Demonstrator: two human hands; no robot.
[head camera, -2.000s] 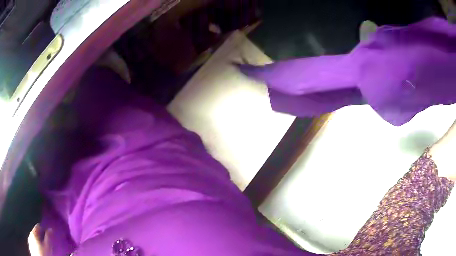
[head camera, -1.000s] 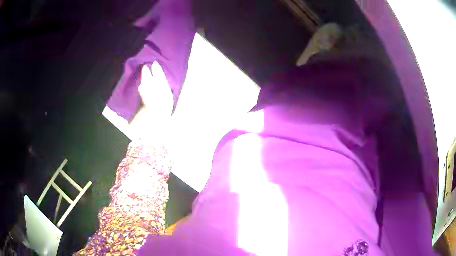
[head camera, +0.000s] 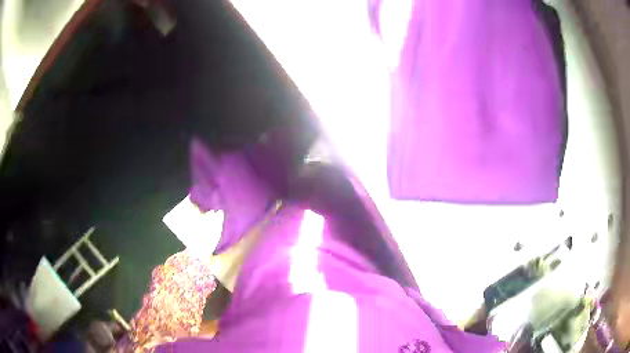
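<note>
A smooth purple cloth panel lies flat on the white table, with a dark layer along its right edge. Another purple cloth piece is bunched beyond my lap, left of the table edge. My left hand is washed out by glare at the end of a patterned sleeve, at the lower edge of this bunched cloth. Its fingers and grip cannot be made out. My right hand is not recognisable in view; a small pale blur shows by the table edge.
The table's reddish edge runs diagonally past my purple-clad lap. A pale board lies beside the bunched cloth. At lower left are a ladder-like pale frame and a pale panel. Blurred green and white items are at lower right.
The view has swung towards the table, bringing the flat panel into view. The purple cloth by my left hand now appears lower and more bunched; my left hand and sleeve also appear lower.
</note>
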